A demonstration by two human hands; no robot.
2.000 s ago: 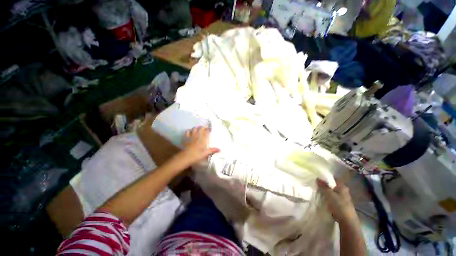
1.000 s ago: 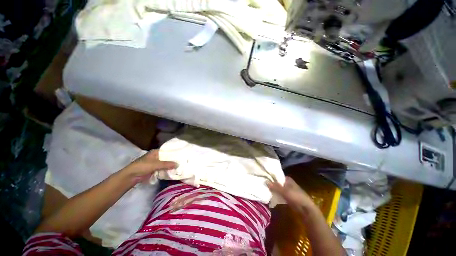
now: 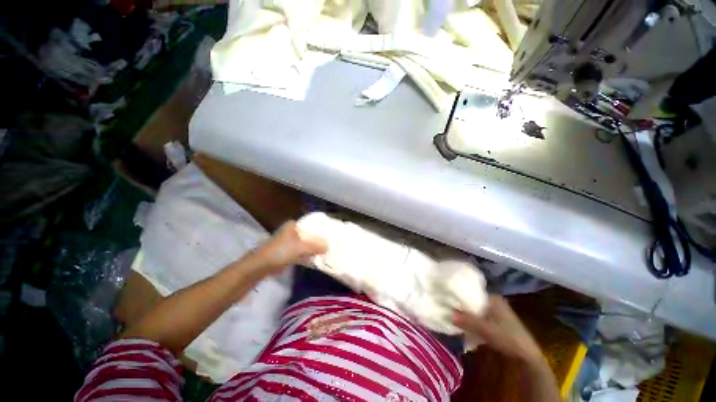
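Observation:
A cream cloth piece (image 3: 385, 263) is bunched lengthwise above my lap, in front of the table edge, slightly blurred. My left hand (image 3: 292, 247) grips its left end. My right hand (image 3: 488, 323) is blurred and grips its lower right end. The sewing machine head (image 3: 593, 55) stands at the upper right, with its lit needle area (image 3: 506, 102) over the metal bed (image 3: 534, 149). Nothing lies under the needle that I can make out.
A cream cloth pile (image 3: 275, 39) and a small white strip (image 3: 382, 85) lie on the pale table (image 3: 337, 133). Black-handled shears (image 3: 667, 243) lie right of the bed. Whitish pieces (image 3: 200, 228) are stacked at my left. A yellow crate (image 3: 577, 369) is under the table at the right.
The large cloth has left the tabletop since the first frame. Since the second, the held cloth has gone from spread out to a narrower bunch, and the view has shifted left.

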